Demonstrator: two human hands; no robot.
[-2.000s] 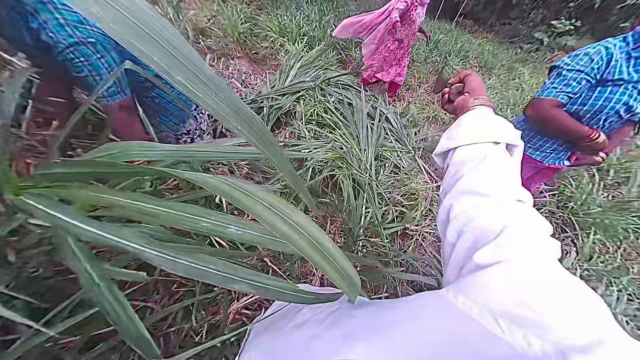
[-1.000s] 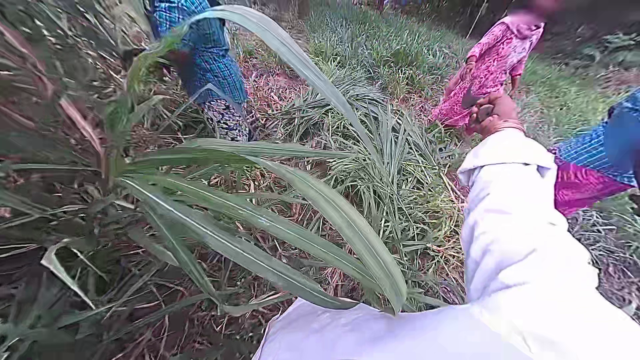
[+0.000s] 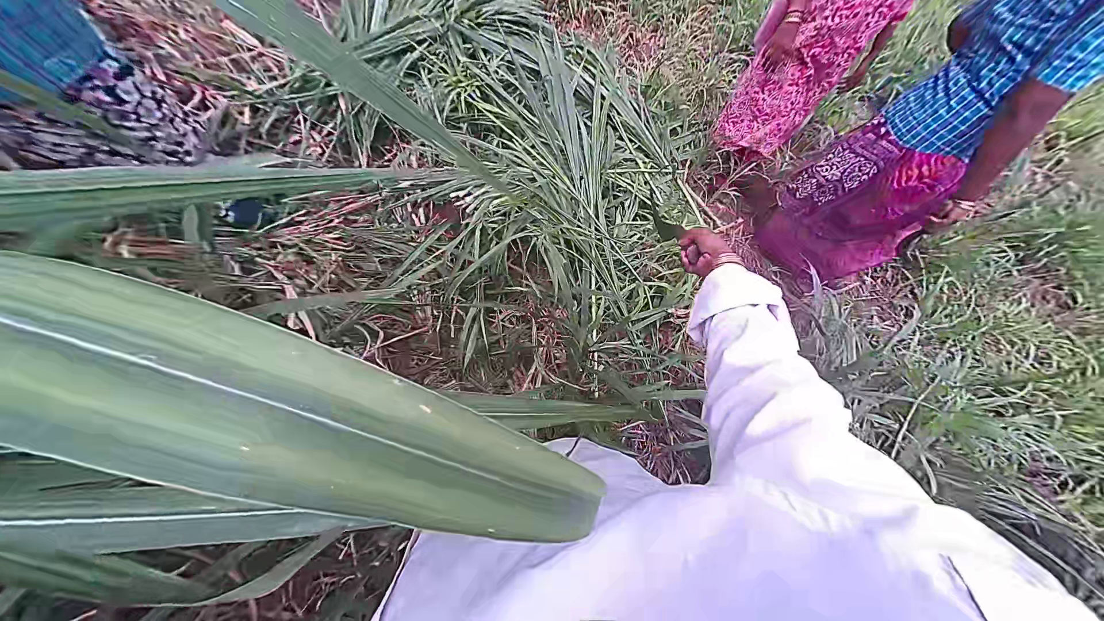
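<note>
My right hand (image 3: 709,251), at the end of a white sleeve with bangles at the wrist, is closed in a fist. A dark curved blade, seemingly a sickle (image 3: 668,226), sticks out from the fist to the left; its handle is hidden in the hand. Beyond it lies a heap of cut long green grass stalks (image 3: 561,164). Broad green leaves (image 3: 285,405) with pale midribs reach in from the left, close to the camera and over part of my white garment. My left hand is not in view.
A person in pink patterned clothes (image 3: 802,78) and a person in a blue checked shirt (image 3: 975,86) are at the upper right. Another person's patterned cloth (image 3: 129,112) shows at the upper left. Dry stalks (image 3: 362,250) litter the ground.
The view has tilted down, and the broad leaves now cover more of the left side. The person in pink and the one in the blue checked shirt at the right now appear close together.
</note>
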